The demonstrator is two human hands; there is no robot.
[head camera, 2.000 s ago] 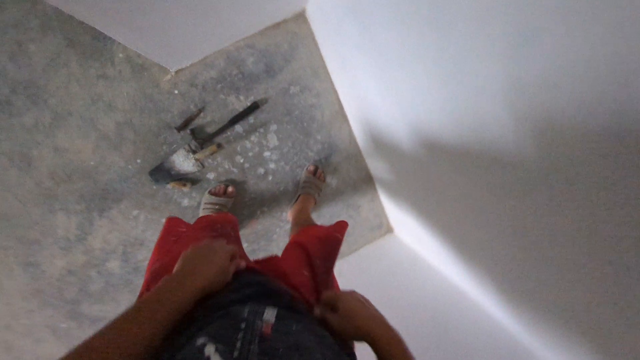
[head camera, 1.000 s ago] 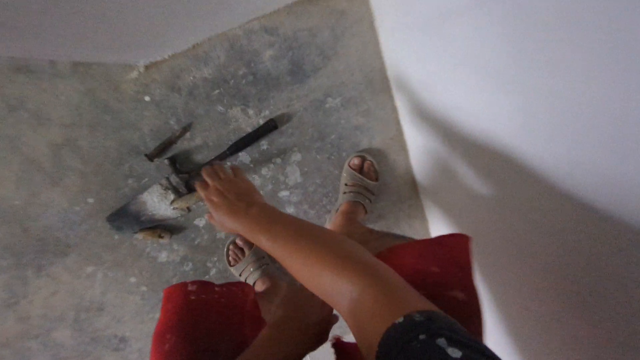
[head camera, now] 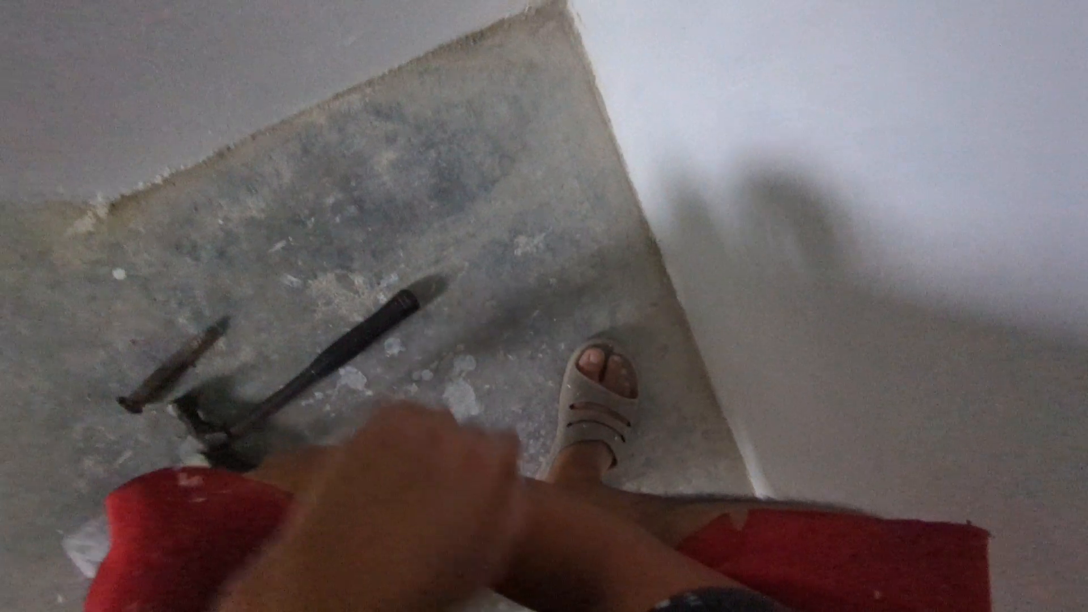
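My left hand [head camera: 416,484], blurred by motion and with its fingers seemingly curled, is raised over my lap; what it holds, if anything, cannot be made out. My right forearm [head camera: 595,527] comes in from the lower right and passes behind it, so the right hand is hidden or lost in the blur. On the floor at left lies a hammer [head camera: 319,365] with a dark grip, its head close to my knee. Beside the head is a rusty metal chisel or spike [head camera: 174,365]. A whitish patch [head camera: 87,544], possibly the trowel's load, shows past the red shorts.
The concrete floor [head camera: 382,204] is spattered with white. A pale wall [head camera: 850,170] rises on the right, another wall [head camera: 212,76] at upper left, and they meet at the top. My sandaled foot [head camera: 599,395] stands near the right wall.
My right hand was down at the tools beside the hammer head one second ago and has drawn back toward my lap. My left hand has come up in front. The view has shifted closer.
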